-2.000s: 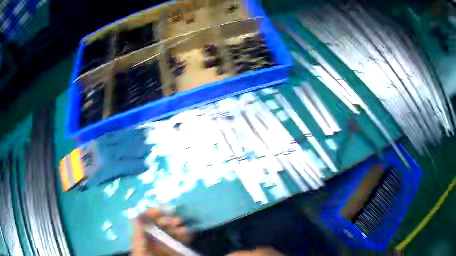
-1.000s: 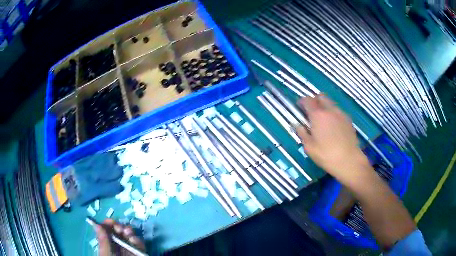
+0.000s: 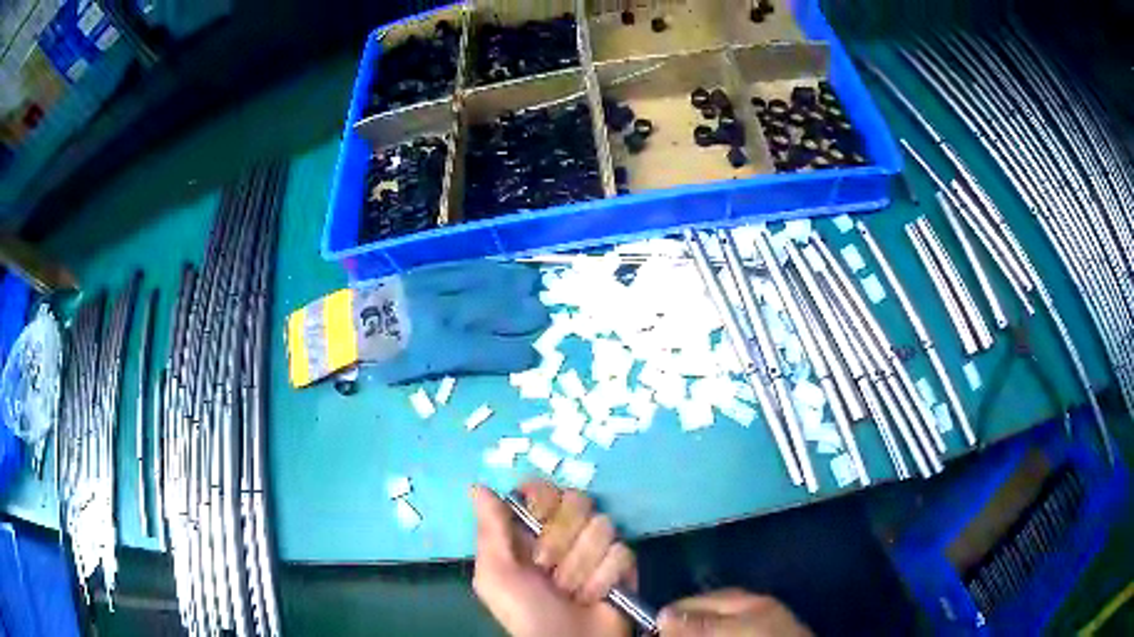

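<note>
My left hand (image 3: 553, 560) is closed around a slim silver metal tube (image 3: 632, 607) near the bench's front edge; the tube's upper end shows past the thumb and forefinger. My right hand (image 3: 734, 615) grips the tube's lower end and is partly cut off by the bottom edge of the picture. White rectangular pieces (image 3: 597, 386) lie in a loose pile beyond the hands. Short silver tubes (image 3: 858, 361) lie over and beside the pile's right side.
A blue tray (image 3: 622, 218) with cardboard dividers holds black fittings behind the pile. A work glove (image 3: 466, 317) lies left of the pile. Pole stacks lie at left (image 3: 218, 411) and right (image 3: 1057, 174). A blue crate (image 3: 914, 585) with small dark tubes stands at lower right. A crumpled clear bag (image 3: 31, 373) is far left.
The view has swung left. My right hand has left the loose tubes on the right and now holds the tube's end beside my left hand.
</note>
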